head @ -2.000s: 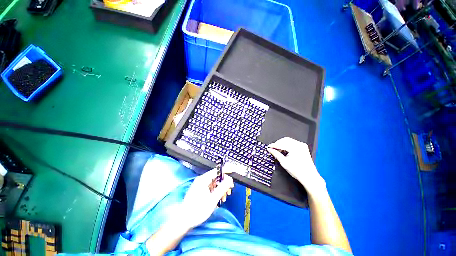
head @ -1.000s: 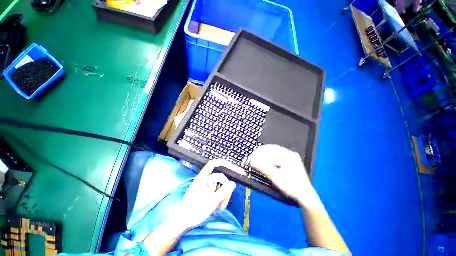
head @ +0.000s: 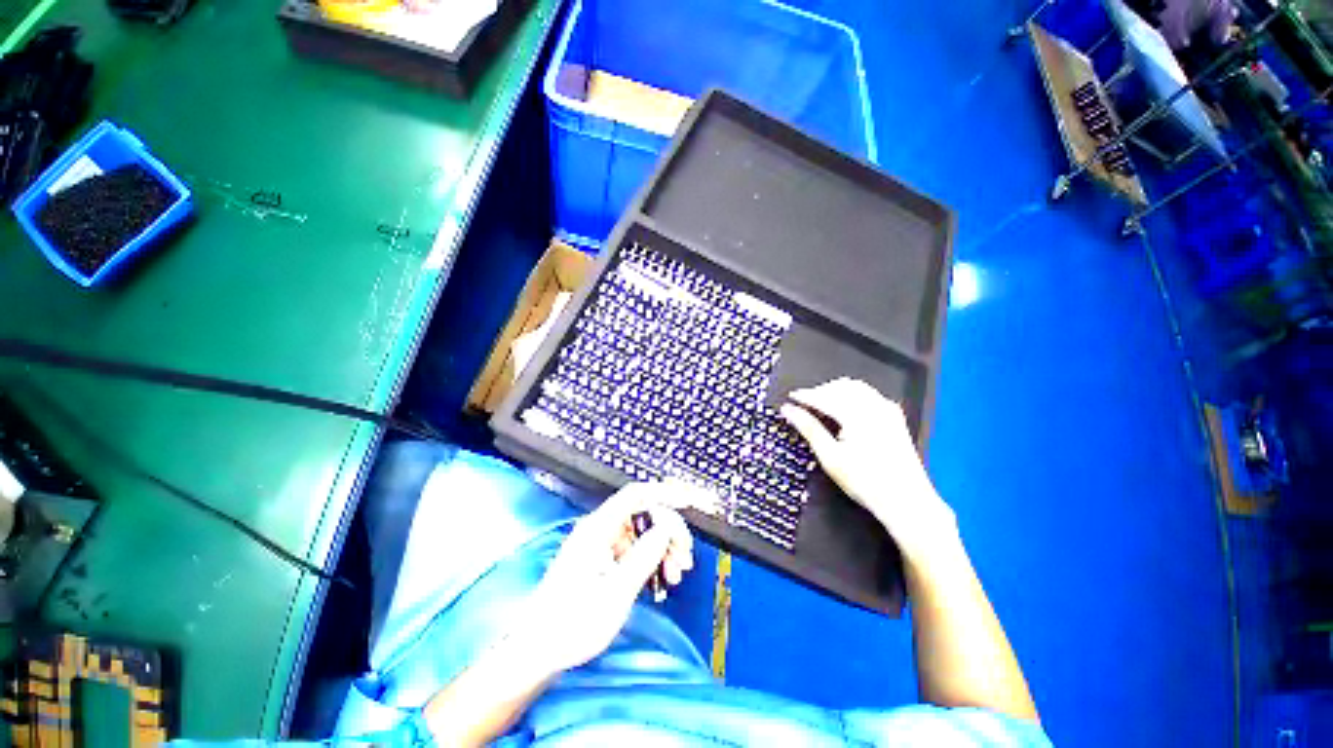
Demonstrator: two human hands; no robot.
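Note:
A large black divided tray (head: 797, 219) lies at a tilt beside the lap. Its nearer compartment holds dense rows of small silver-and-black parts (head: 665, 358); its far compartment is bare. My left hand (head: 599, 577) is at the tray's near edge, its fingers closed around small dark parts (head: 643, 529). My right hand (head: 863, 446) is over the right side of the parts, thumb and fingers apart. I see nothing in it.
The green bench (head: 278, 336) at left holds a blue parts bin (head: 105, 219), a black supply box (head: 402, 51), black cables and a tan-copper fixture (head: 88, 701). A blue crate (head: 702, 66) and cardboard box (head: 512, 329) stand beyond the tray. A cart (head: 1089, 110) stands far right.
My right hand moved from the near rows up and to the right, and its fingers opened. My left hand stays near the tray edge; dark parts show more clearly between its fingers.

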